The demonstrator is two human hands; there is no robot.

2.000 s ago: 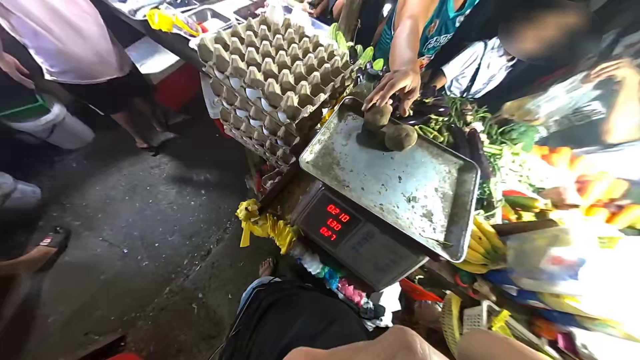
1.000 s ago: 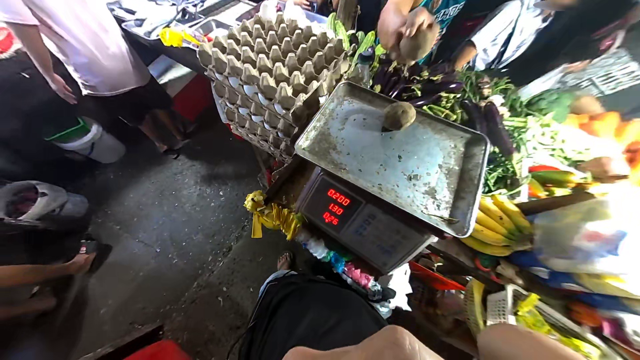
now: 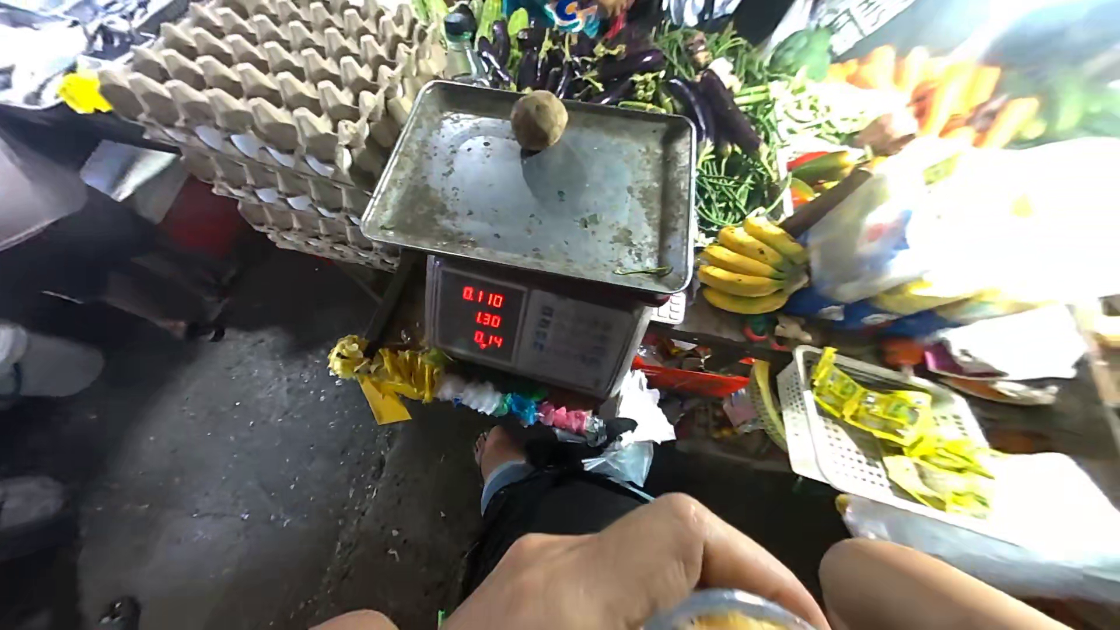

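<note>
My left hand (image 3: 630, 560) is at the bottom centre, its fingers curled at a clear plastic container (image 3: 726, 608), which the frame edge cuts off. Part of my right hand or forearm (image 3: 927, 586) shows at the lower right; its fingers are hidden. Beyond them stands a digital scale (image 3: 569, 337) with lit red digits. On it rests a worn metal tray (image 3: 595, 210) holding one round brown root vegetable (image 3: 539, 120) near the far edge and a small green scrap near the front right corner. Neither hand touches the scale.
Stacked cardboard egg trays (image 3: 271, 96) stand left of the scale. Eggplants (image 3: 722, 114), green beans (image 3: 735, 184) and bananas (image 3: 752, 267) lie behind and right. A white plastic basket (image 3: 814, 437) holds yellow packets. Tied coloured plastic strips (image 3: 477, 394) hang at the front. A white bucket (image 3: 57, 359) stands left.
Two seconds ago another person's hand was on two root vegetables on the tray; it lifted one and is now out of view. The scale's digits have changed. The view has shifted.
</note>
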